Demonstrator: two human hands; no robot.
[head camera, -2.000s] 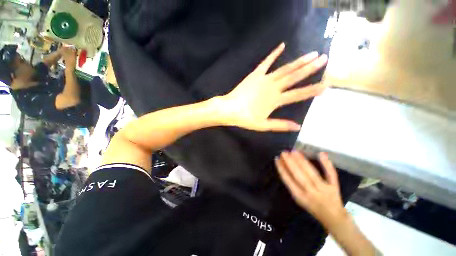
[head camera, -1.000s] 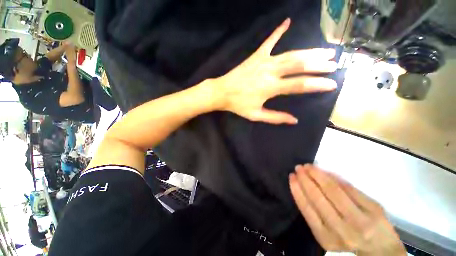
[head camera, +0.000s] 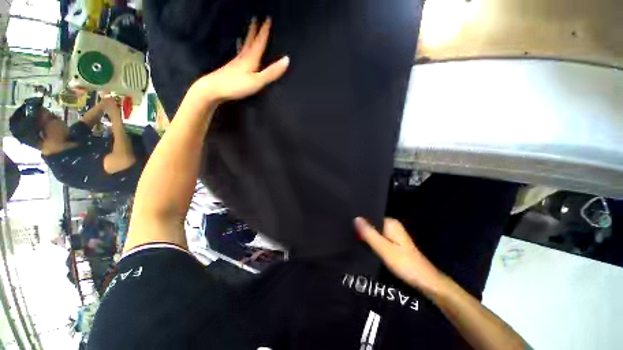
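The large black garment (head camera: 328, 123) hangs over the table edge and covers my lap, its right edge running down beside the table. My left hand (head camera: 242, 72) lies on its upper left part, palm down, with the thumb apart from the fingers. My right hand (head camera: 399, 256) is at the lower right edge of the cloth, one fingertip over it. Whether it grips the edge cannot be told, as some fingers are hidden. The needle area is not in view.
The table's pale rounded edge (head camera: 505, 116) and tan top (head camera: 519, 31) are at the right. A white surface (head camera: 560, 294) is at lower right. At the left, a person (head camera: 89, 147) works beside a cream machine with a green disc (head camera: 95, 68).
The view has shifted and the machine head has left it. My left hand has moved left, away from the needle area. My right hand has shifted slightly left along the garment's lower edge.
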